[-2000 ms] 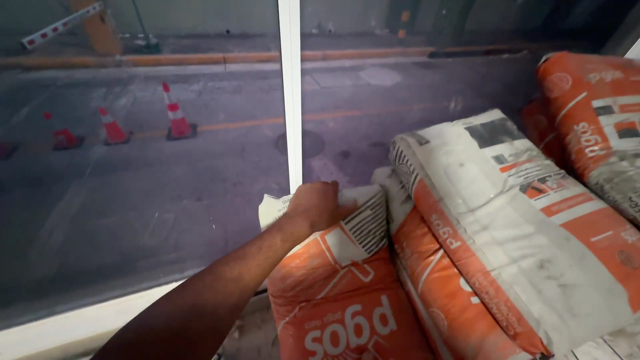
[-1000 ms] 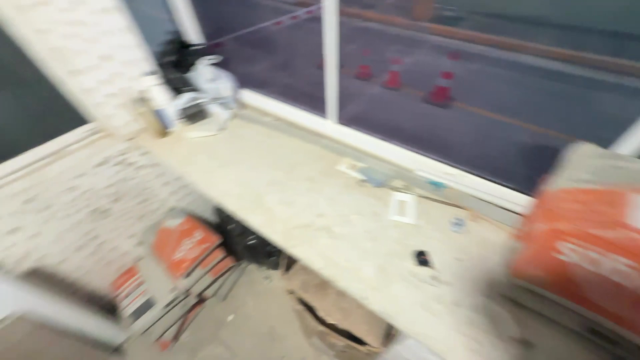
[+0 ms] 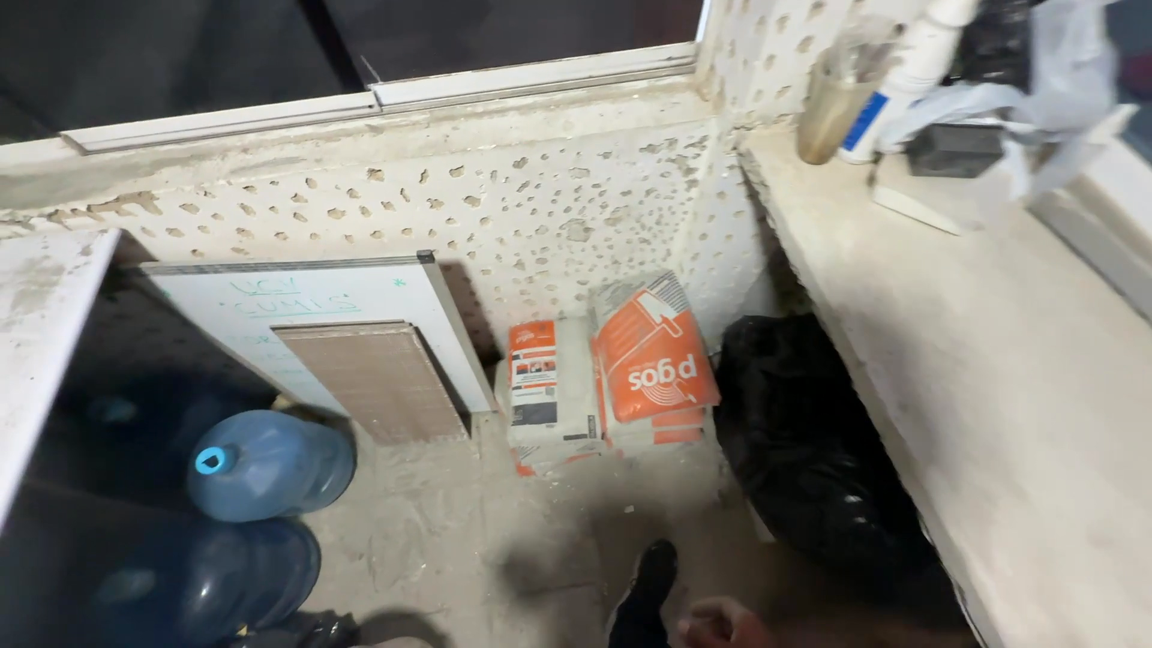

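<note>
My right hand [image 3: 724, 623] is at the bottom edge, blurred and partly cut off, its fingers curled; I see no object in it. A skin-toned rounded edge at the bottom left may be part of my left hand, but I cannot tell. On the floor by the pitted wall, beyond my foot [image 3: 655, 576], lie orange and white paper bags of powdered building material. One bag [image 3: 661, 360] rests tilted on top of another at the right; beside it is a paler bag [image 3: 553, 387]. A black plastic bag [image 3: 810, 441] bulges beside them, under the ledge.
A long pale ledge [image 3: 972, 360] runs down the right, bearing a cup [image 3: 832, 108], a white bottle [image 3: 900, 90] and a dark block [image 3: 956, 150]. Left stand a whiteboard [image 3: 225, 301] with writing, a brown board [image 3: 378, 378] and large blue water jugs [image 3: 270, 463]. A white surface [image 3: 54, 297] juts in at far left.
The view has swung away from the window and its stacked bags to the floor corner. Two seconds ago a hand was on an orange and white bag by the window; that bag is now out of view.
</note>
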